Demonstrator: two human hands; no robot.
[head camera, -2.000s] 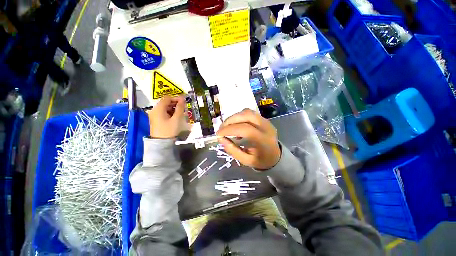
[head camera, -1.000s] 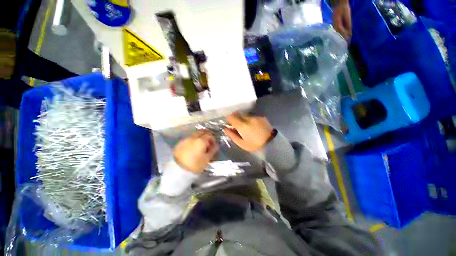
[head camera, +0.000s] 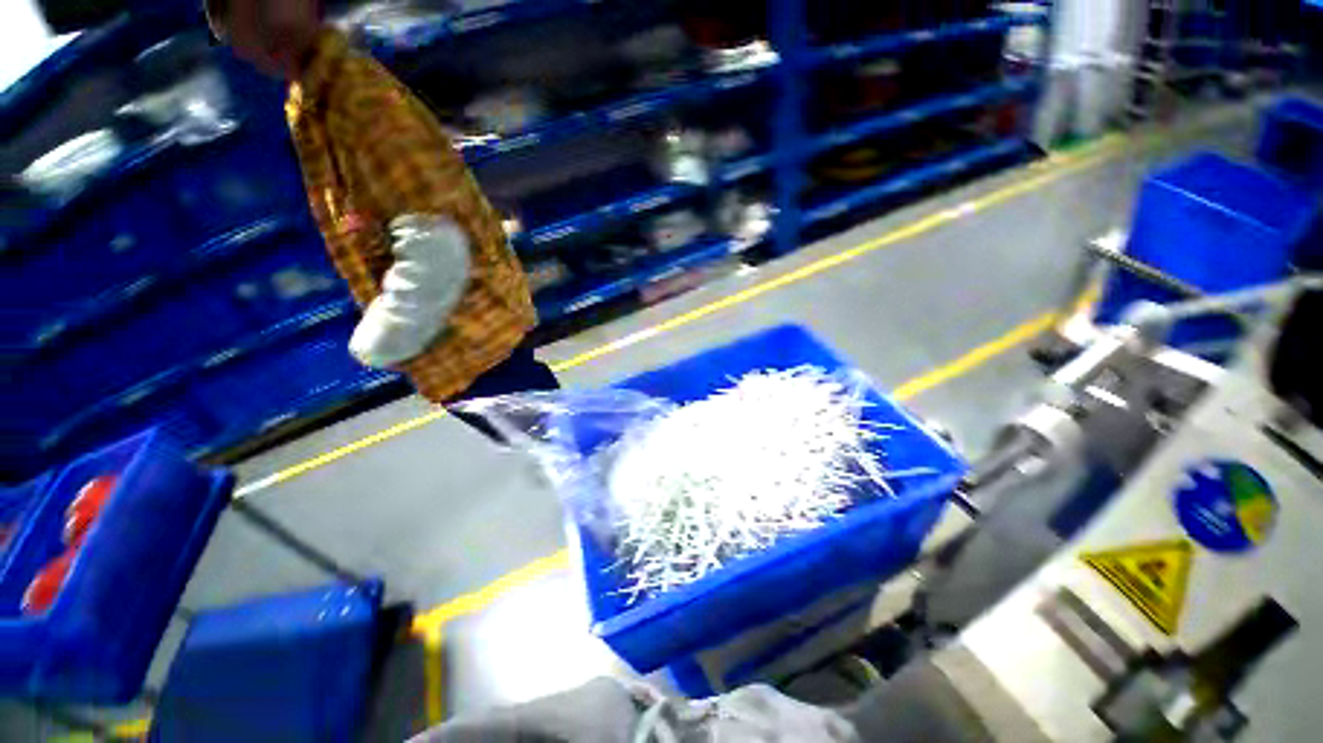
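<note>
No hand is in view. A grey sleeve (head camera: 559, 717) of mine shows at the bottom edge, blurred. In front of me a blue parts bin (head camera: 776, 585) is piled with long thin white pieces (head camera: 747, 465). A crumpled clear plastic bag (head camera: 573, 443) hangs over its left side. The off-white machine (head camera: 1037, 639) is at the lower right, with a yellow warning triangle (head camera: 1149, 576), a round blue-green sticker (head camera: 1225, 504) and a dark working head (head camera: 1197, 682), partly cut off by the bottom edge.
A person (head camera: 414, 232) in an orange-brown checked top stands beyond the bin. Blue shelving (head camera: 791, 124) runs along the back. Blue bins stand at the lower left (head camera: 269, 661), one holding red items (head camera: 51, 581), and at the right (head camera: 1212, 225). Yellow lines (head camera: 813, 276) mark the grey floor.
The view has swung left and up, away from the tray. Both hands, earlier over the white pieces on the tray, are out of view. The person now shows beyond the bin.
</note>
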